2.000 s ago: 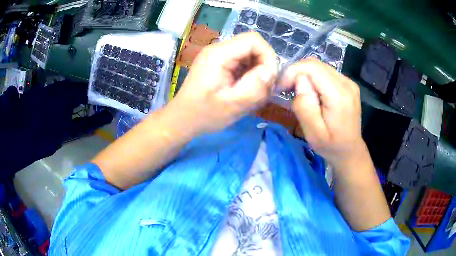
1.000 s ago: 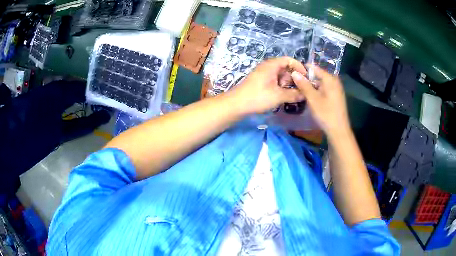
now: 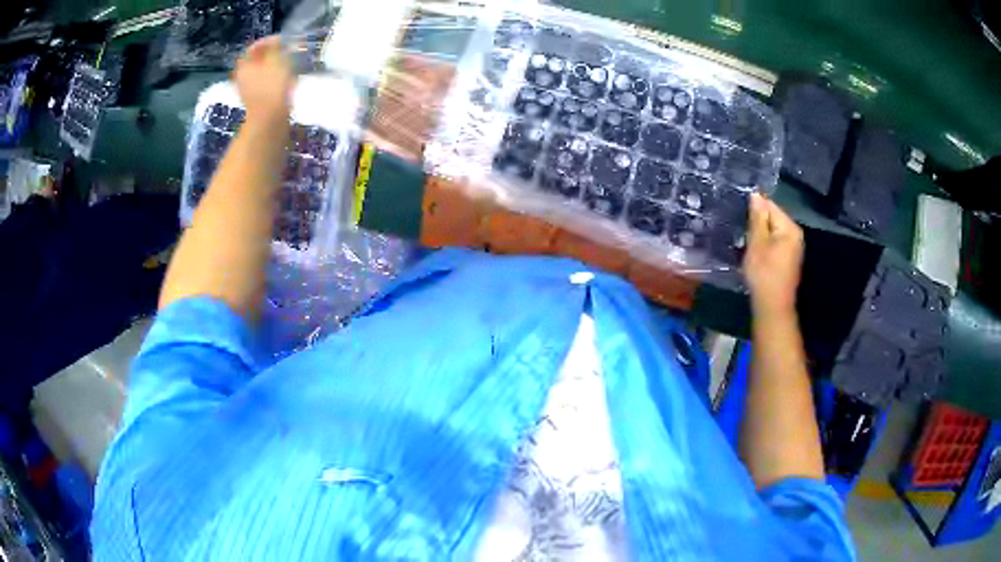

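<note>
A clear blister tray (image 3: 615, 143) with rows of dark lens covers lies in front of me over orange-brown fixture plates (image 3: 516, 233). My right hand (image 3: 774, 250) pinches the tray's right edge. My left hand (image 3: 263, 82) is raised far to the left, blurred, with its fingers closed on clear protective film (image 3: 406, 82). The film stretches from there toward the tray's left side. I cannot tell whether the film still touches the tray.
Stacked full trays (image 3: 310, 181) stand at the left, partly behind my left forearm. Black fixture plates (image 3: 895, 335) lie at the right, with others (image 3: 814, 134) further back. A red-orange crate (image 3: 949, 445) is at the lower right. Clear crumpled plastic (image 3: 329, 288) lies below the stack.
My hands have moved from close together over the tray to wide apart. My left hand has swung far left with the film, and my right hand has moved to the tray's right edge.
</note>
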